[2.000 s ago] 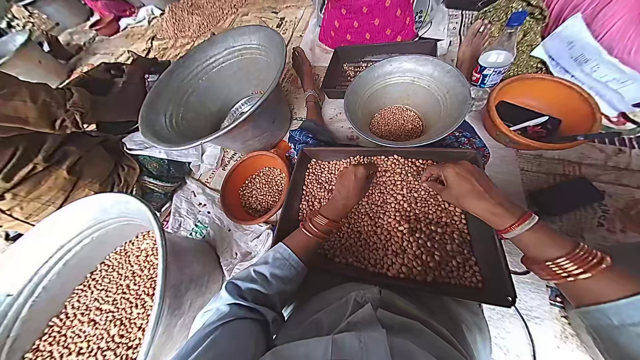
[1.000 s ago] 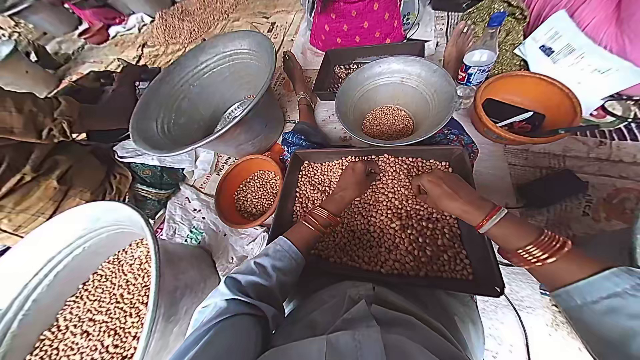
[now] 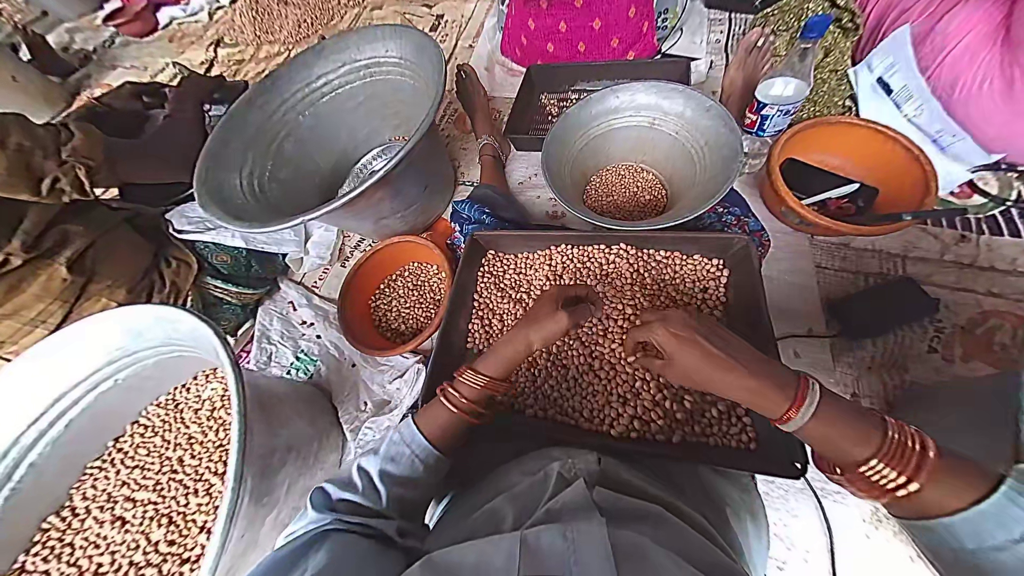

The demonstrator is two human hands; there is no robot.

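A dark rectangular tray rests on my lap, covered with a layer of small brown nuts or seeds. Over its middle left is my left hand, fingers curled, thumb and forefinger close together; whether a nut is between them is not visible. My right hand is a little to the right, its fingertips bent down at the nuts, and its grasp is hidden too. Left of the tray, an orange plastic bowl holds similar nuts. Beyond the tray's far edge stands a metal basin with a small heap of nuts.
A large metal basin tilts at the upper left; a metal pot full of nuts stands lower left. At right are an orange bowl with a dark object, a plastic bottle and papers. Another person's foot is beyond the tray.
My left hand has moved slightly nearer to me over the nuts. My right hand stays over the right part of the tray.
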